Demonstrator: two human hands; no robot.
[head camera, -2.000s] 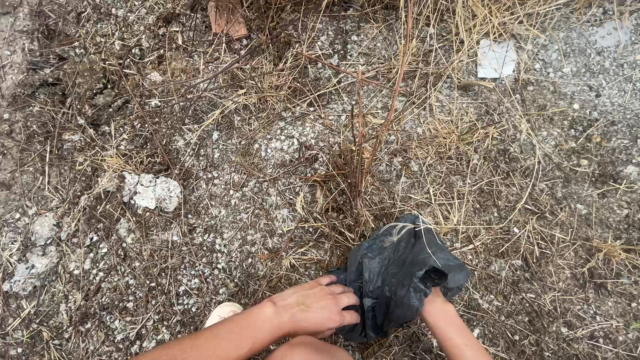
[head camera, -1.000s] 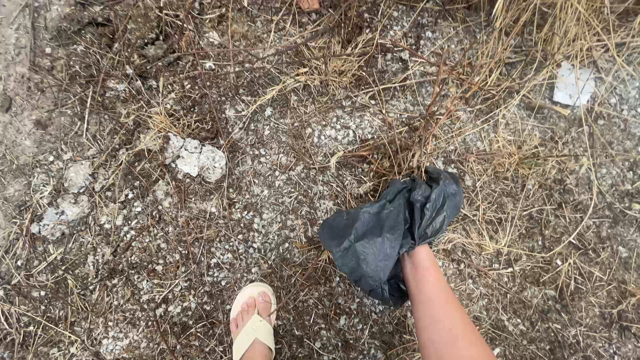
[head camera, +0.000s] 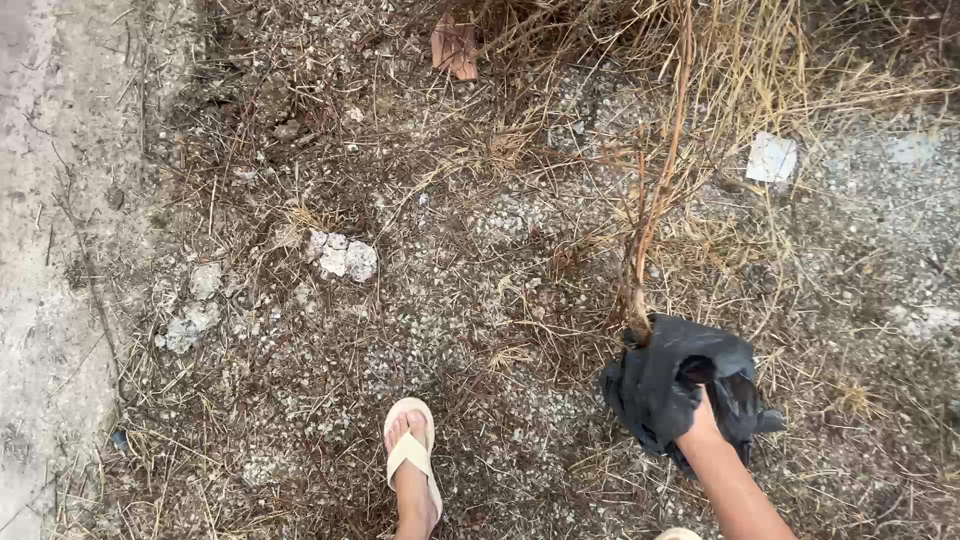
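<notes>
A black plastic bag (head camera: 652, 382) covers my right hand (head camera: 701, 424) like a loose glove, with the wrist and forearm coming out at the lower right. Its upper left edge is bunched around the base of a dry, woody plant stem (head camera: 660, 199), which rises from there toward the top of the view. My right hand appears closed on that stem base through the plastic, though the bag hides the fingers. My left hand is out of view.
My sandalled foot (head camera: 412, 457) stands on gravelly ground with dry grass. Pale rubble (head camera: 343, 256) lies left of centre, a white flat piece (head camera: 771, 157) at upper right, a reddish shard (head camera: 453, 46) at the top. A concrete strip (head camera: 60, 225) borders the left.
My left hand, which touched the bag two seconds back, has left the view. The bag-covered right hand is now at the stem's base, and the bag is bunched differently than one second ago.
</notes>
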